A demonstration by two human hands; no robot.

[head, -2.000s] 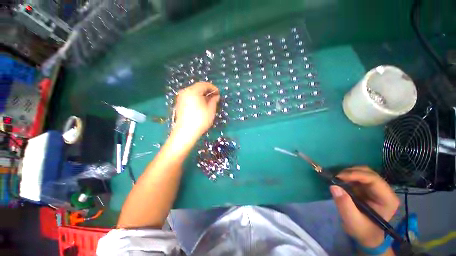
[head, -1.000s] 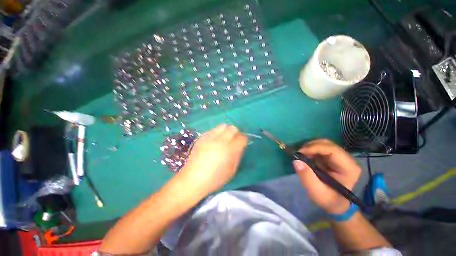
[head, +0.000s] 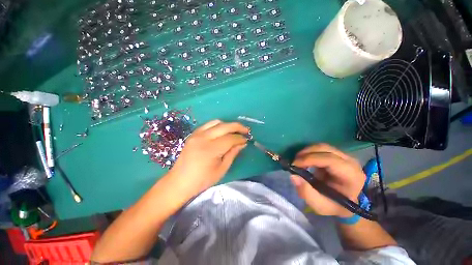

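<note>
My left hand pinches a tiny dark and silver module at its fingertips, just above the green mat. My right hand holds a black soldering iron like a pen. Its tip points left and is at or very near the module; contact cannot be told. A pale thin strip lies on the mat just beyond the fingertips. A heap of tiny silver-white parts with red and dark leads lies left of my left hand. The clear blister tray with rows of modules lies behind.
An off-white pot stands at the back right, beside a black fan with wire grille. At left lie a white nozzle bottle, white pens and a dark thin stick. A red crate is below at left.
My left hand has come from over the tray to beside the heap, its fingertips now meeting the iron's tip area. The iron has come close to them. The view has shifted nearer the mat.
</note>
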